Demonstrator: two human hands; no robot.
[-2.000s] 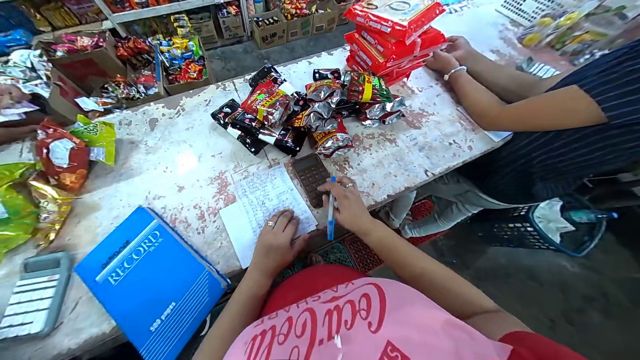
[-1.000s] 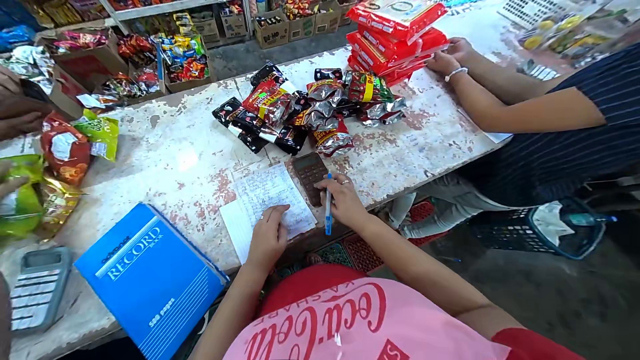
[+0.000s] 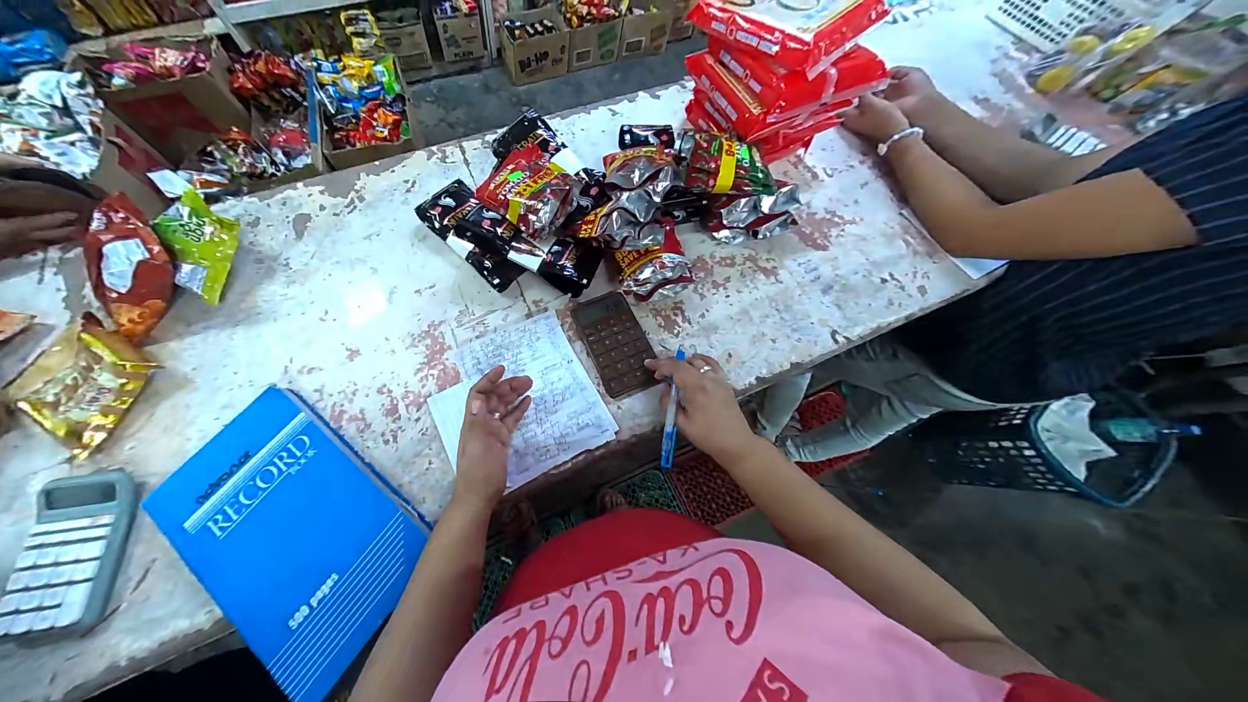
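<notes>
My left hand [image 3: 492, 429] is over the handwritten paper sheets [image 3: 561, 390], palm partly turned up, its fingers loosely curled and apart with nothing in them. A blue pen [image 3: 671, 419] is in my right hand [image 3: 700, 395], pointing down past the counter's edge, while a fingertip is at the right side of the brown calculator [image 3: 614, 346]. The calculator lies just right of the sheets. Beyond it is a pile of black, red and silver snack packets [image 3: 585, 210]. A blue record book [image 3: 288, 546] lies to the left of my left hand.
A grey calculator [image 3: 68, 556] and foil snack bags [image 3: 127, 268] lie at the left. Red packs [image 3: 780, 78] are stacked at the back, beside another person's hands [image 3: 887, 102]. Another hand [image 3: 39, 219] shows at the far left. A dark basket [image 3: 1014, 448] stands beyond the counter's right edge.
My left hand has lifted from the sheets and its palm has turned up. At the far left, a hand that was on the green bag has gone, and the bag with it.
</notes>
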